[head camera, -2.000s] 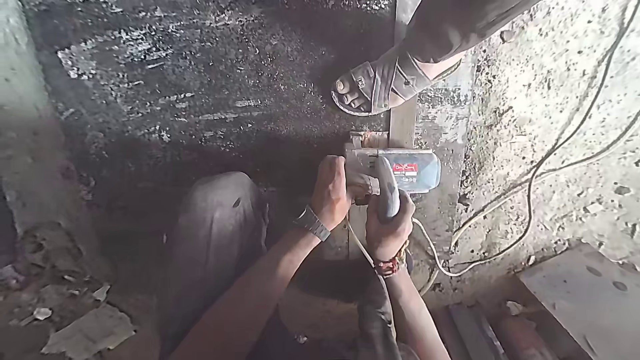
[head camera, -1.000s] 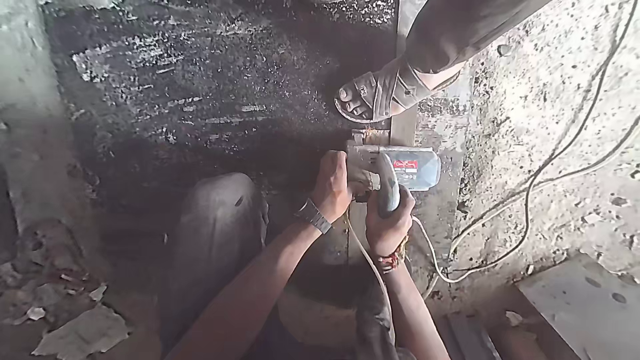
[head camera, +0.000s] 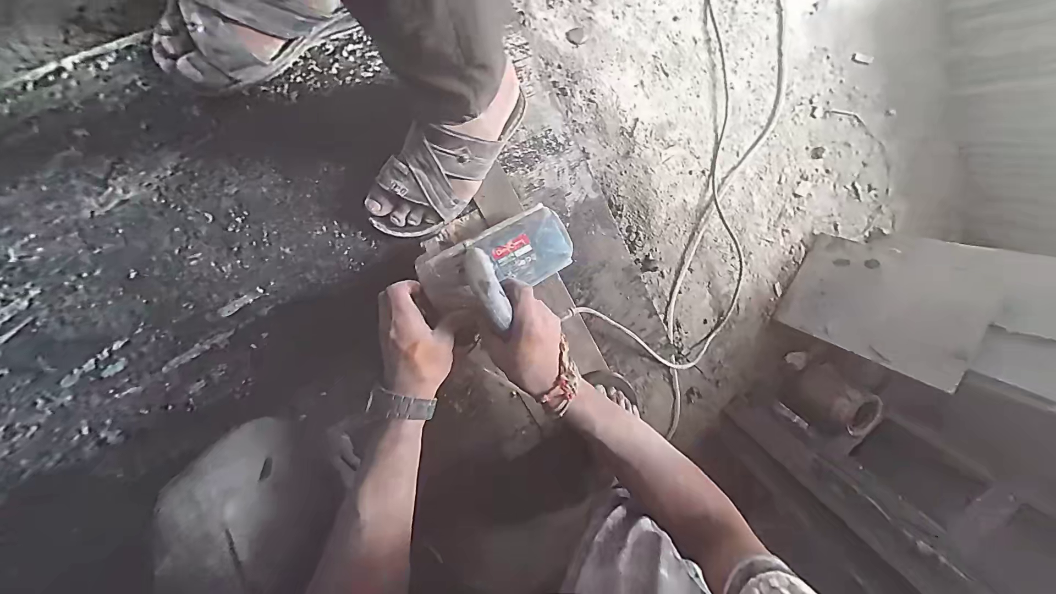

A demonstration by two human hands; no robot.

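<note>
A corded power tool [head camera: 536, 243], blue-grey with a red label and a curved handle, sits over a flat strip of board [head camera: 499, 198] on the floor; it looks like a power saw or planer, and its working end is hidden. My right hand [head camera: 528, 338], with a braided bracelet at the wrist, is closed around the curved handle. My left hand [head camera: 417, 338], wearing a metal-banded watch [head camera: 402, 404], grips the tool's left front side. Another person's sandalled foot [head camera: 437, 177] rests on the strip just beyond the tool.
A pale power cord [head camera: 718, 198] loops over the rough floor on the right. Flat sheets [head camera: 891, 305] and a short pipe-like cylinder [head camera: 833, 400] lie at the lower right. The other person's second sandalled foot [head camera: 239, 49] is at the upper left. A dark, pitted surface [head camera: 124, 247] spans the left.
The view has turned and shifted, so the tool now appears slanted and the other person's second foot shows. Both my hands keep their hold on the tool.
</note>
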